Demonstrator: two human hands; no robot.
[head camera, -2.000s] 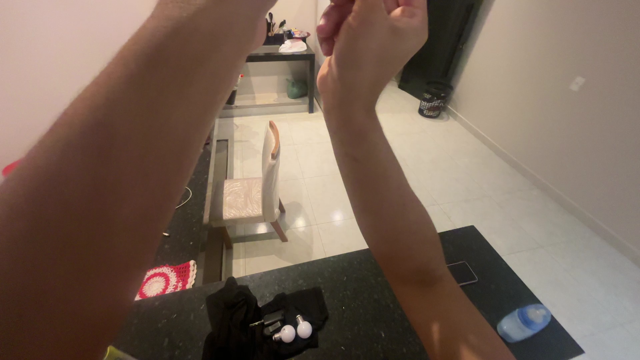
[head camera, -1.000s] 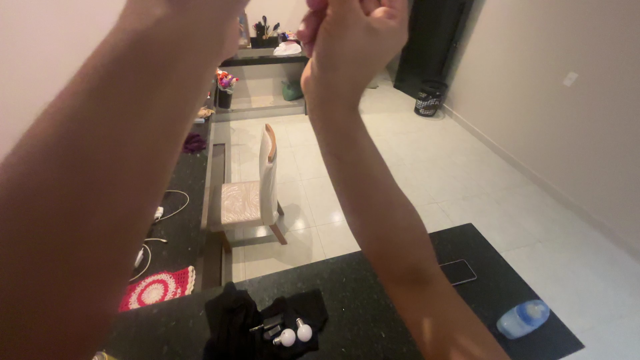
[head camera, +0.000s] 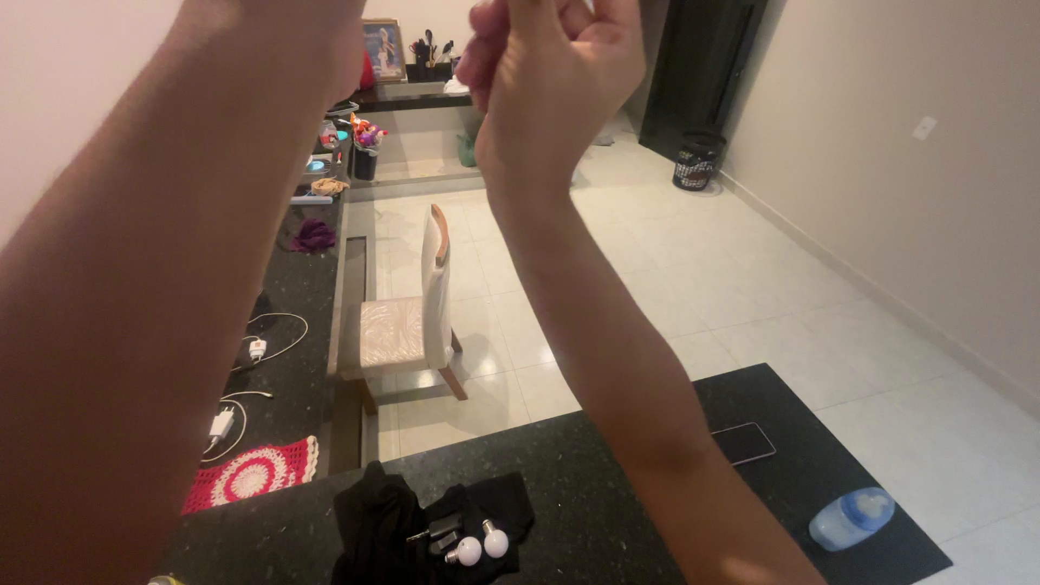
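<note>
Both my arms reach up past the top edge of the head view. My right hand (head camera: 561, 81) is partly in view at the top centre, its fingers curled; what it may hold is cut off by the frame. Only the forearm and wrist of my left arm show, and the hand is beyond the top edge. Below, two white light bulbs (head camera: 495, 539) lie on a black cloth (head camera: 378, 524) on the dark stone counter (head camera: 569, 479). Beside them on the cloth are small dark and metallic items (head camera: 443, 530), too small to name surely.
A smartphone (head camera: 746, 444) and a blue baby bottle (head camera: 851, 518) lie on the counter at the right. At the left are a red and white crochet mat (head camera: 252, 478) and white chargers with cables (head camera: 222, 424). A chair (head camera: 406, 325) stands beyond, and a black wastebasket (head camera: 697, 162) by the wall.
My left forearm has shifted, uncovering more of the left counter with its chargers and cables. My right hand stays raised near the top edge. The bulbs and cloth have not moved.
</note>
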